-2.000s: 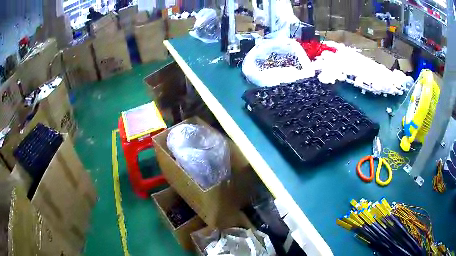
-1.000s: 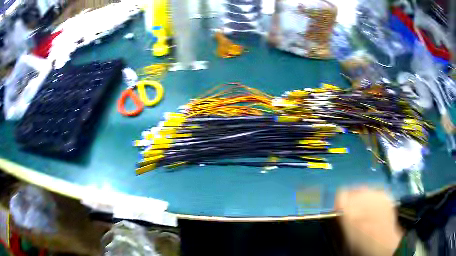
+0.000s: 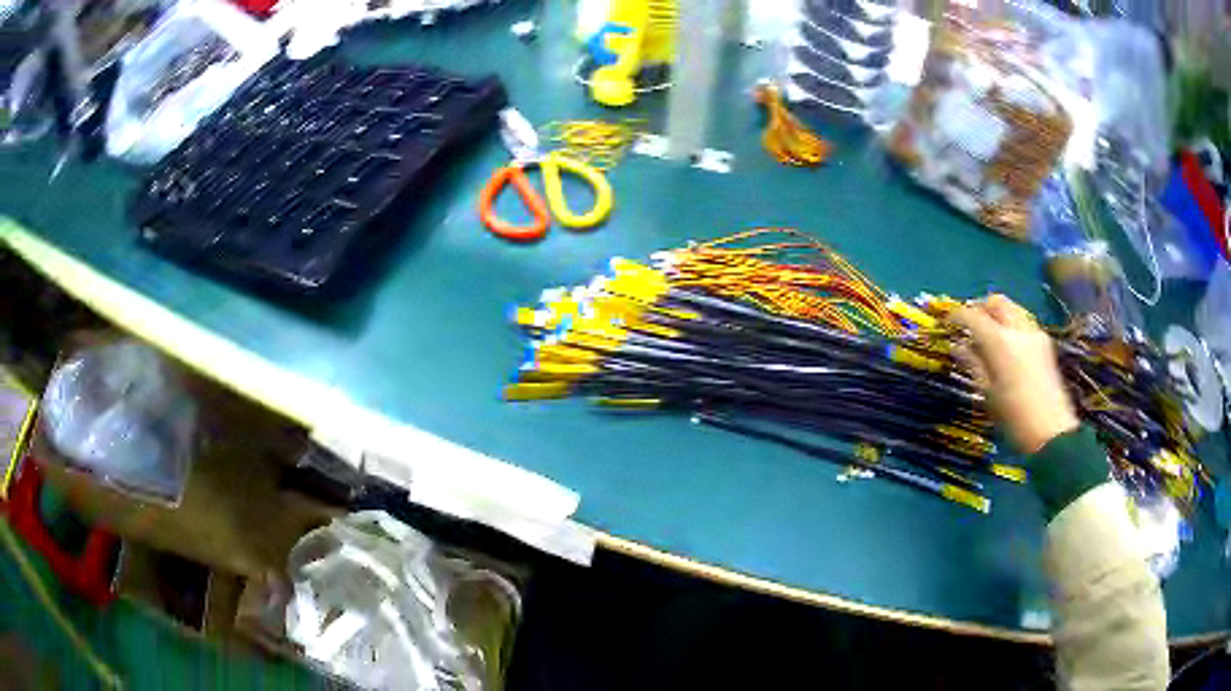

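Observation:
A bundle of black-sleeved cables (image 3: 797, 365) with yellow ends lies across the green bench. Thin orange and yellow lead wires (image 3: 783, 277) arch behind it. My right hand (image 3: 1013, 371), with a dark green cuff and beige sleeve, reaches in from the lower right over the right end of the bundle. Its fingers touch the yellow ends there, slightly blurred; I cannot tell if they grip anything. More cables (image 3: 1147, 419) lie to the right of the hand. My left hand is not in view.
Scissors (image 3: 547, 196) with orange and yellow loops lie behind the cables. A black tray (image 3: 317, 176) is at the back left. A metal post (image 3: 689, 81) and bagged copper-brown wires (image 3: 992, 115) stand at the rear. White strips fill a carton (image 3: 392, 601) below the bench edge.
My right hand has moved up from the bench's front edge to the right end of the cable bundle. The view has swung from the aisle and the left of the bench to the cables.

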